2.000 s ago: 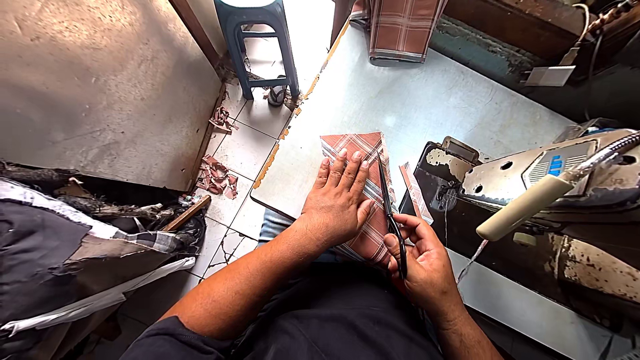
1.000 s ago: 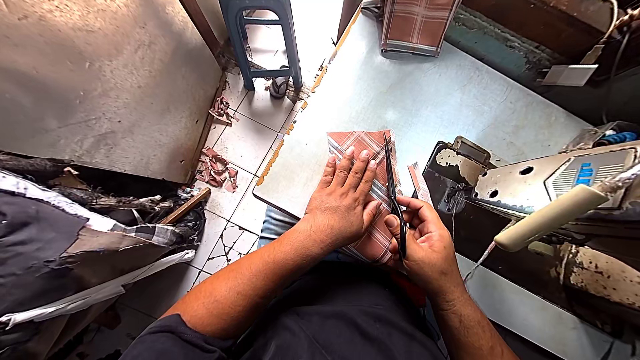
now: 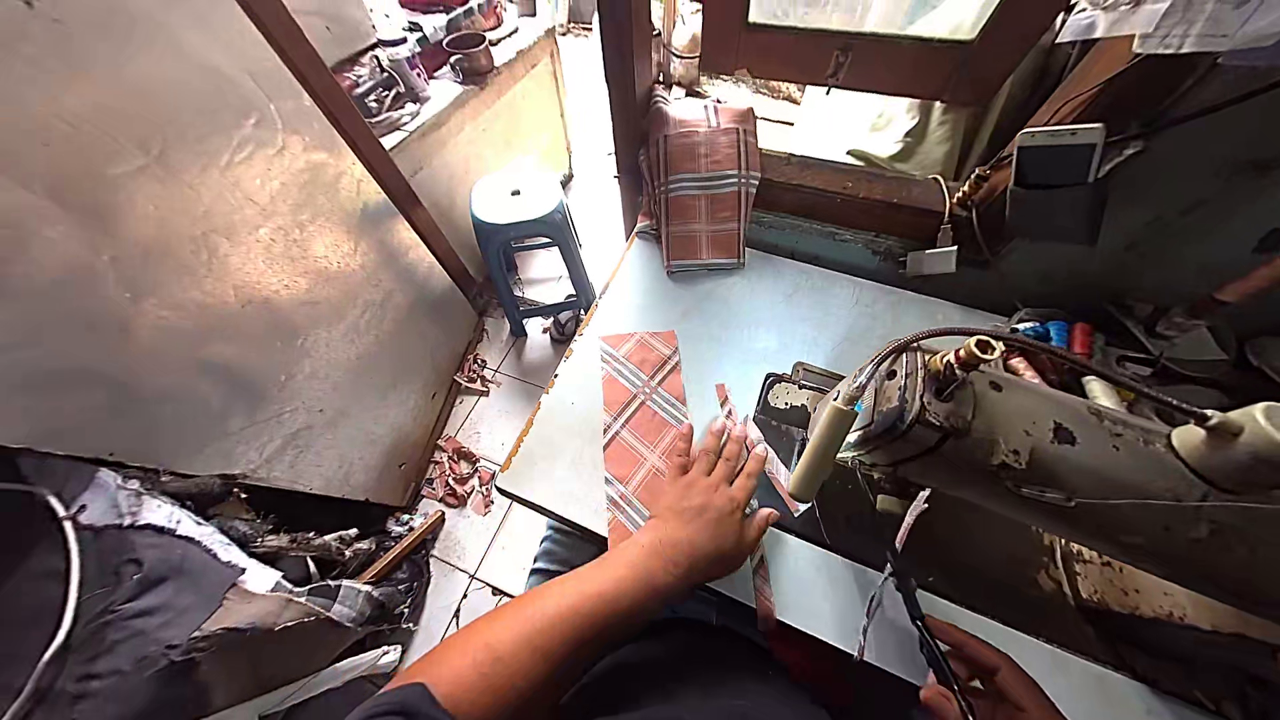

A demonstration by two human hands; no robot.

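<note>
A strip of brown plaid fabric [image 3: 642, 400] lies on the pale tabletop [image 3: 800, 290]. Across its right edge and the narrow cut strips [image 3: 762, 585] beside it, my left hand [image 3: 705, 510] rests flat with fingers spread. At the lower right my right hand [image 3: 985, 665] holds black-handled scissors [image 3: 922, 625], away from the cloth. Thin fabric offcuts [image 3: 905, 530] hang by the scissor blades. Whether the blades are parted is hard to tell.
A worn sewing machine [image 3: 1080, 450] takes up the right side, with thread spools [image 3: 1080, 338] behind it. Folded plaid fabric [image 3: 703, 190] sits at the table's far end. A plastic stool [image 3: 518, 205] and fabric scraps [image 3: 460, 475] are on the tiled floor. A phone [image 3: 1060, 155] stands in a wall holder.
My right hand has moved the scissors off the fabric toward the lower right. My left hand has shifted to the right edge of the fabric, uncovering more of it. The view has tilted up.
</note>
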